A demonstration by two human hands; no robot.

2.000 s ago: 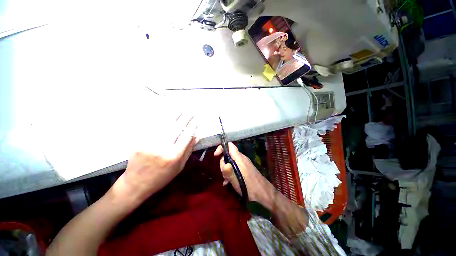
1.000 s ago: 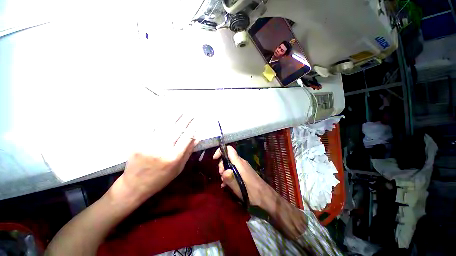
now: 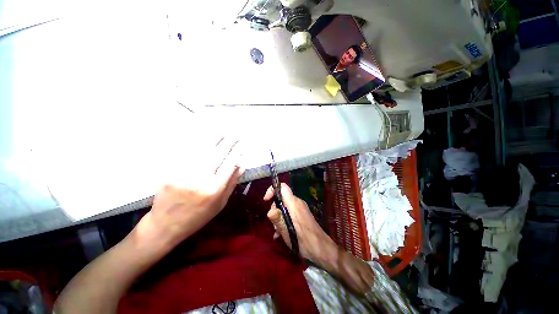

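Note:
The black-handled scissors (image 3: 284, 211) are in my right hand (image 3: 295, 222), at the front edge of the glossy white tabletop (image 3: 331, 132). Their slim dark blades point away from me over the edge and look nearly closed. My left hand (image 3: 199, 193) lies flat at the table edge, left of the blades, with its fingers washed out by glare. White fabric under it cannot be told clearly from the white table; a faint corner line (image 3: 76, 219) shows to its left. A small white strip sticks out below the edge between my hands.
A phone (image 3: 348, 58) with a bright picture leans by the machine, beside a yellow scrap (image 3: 332, 85). The off-white machine head (image 3: 423, 37) is at upper right. An orange-red basket (image 3: 349, 205) holds crumpled white pieces (image 3: 386, 208). Another red basket (image 3: 27, 279) shows at lower left.
The scissors and right hand have shifted slightly, and the handle now looks narrower. The left hand has stayed almost in place. The phone picture differs from two seconds ago.

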